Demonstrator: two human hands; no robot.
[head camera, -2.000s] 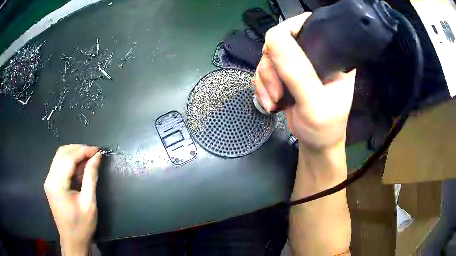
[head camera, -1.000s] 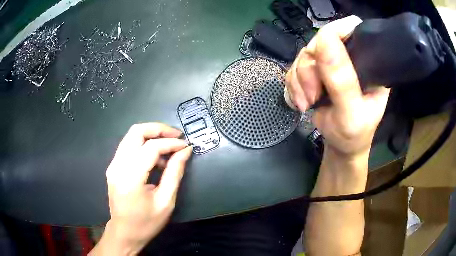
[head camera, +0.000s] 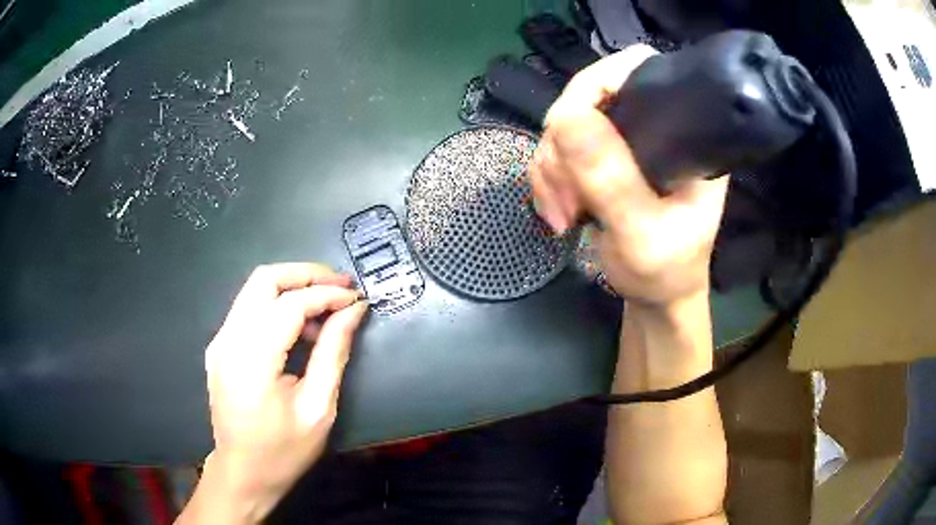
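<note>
A flat black plastic housing (head camera: 382, 256) lies on the dark green bench, its ribbed inside up. My left hand (head camera: 293, 354) is at its lower left corner, thumb and fingertips pinched together; a tiny pale sliver shows at the tips, too small to make out well. My right hand (head camera: 631, 195) is shut around the thick black electric screwdriver (head camera: 718, 103); its tip is hidden by my fingers. The round screw tray (head camera: 493, 251) lies right of the housing, its upper left part covered with tiny screws, its lower part showing bare holes.
Thin metal pins lie in a tangled heap (head camera: 64, 123) and a looser scatter (head camera: 190, 149) at the left. Black housings (head camera: 518, 87) are piled behind the tray. The black cord (head camera: 708, 379) crosses my right forearm. An open cardboard box (head camera: 872, 308) stands at the right.
My left hand has moved right from the bare bench to the housing's lower corner. My right hand still holds the screwdriver over the tray's right side. The view has shifted somewhat.
</note>
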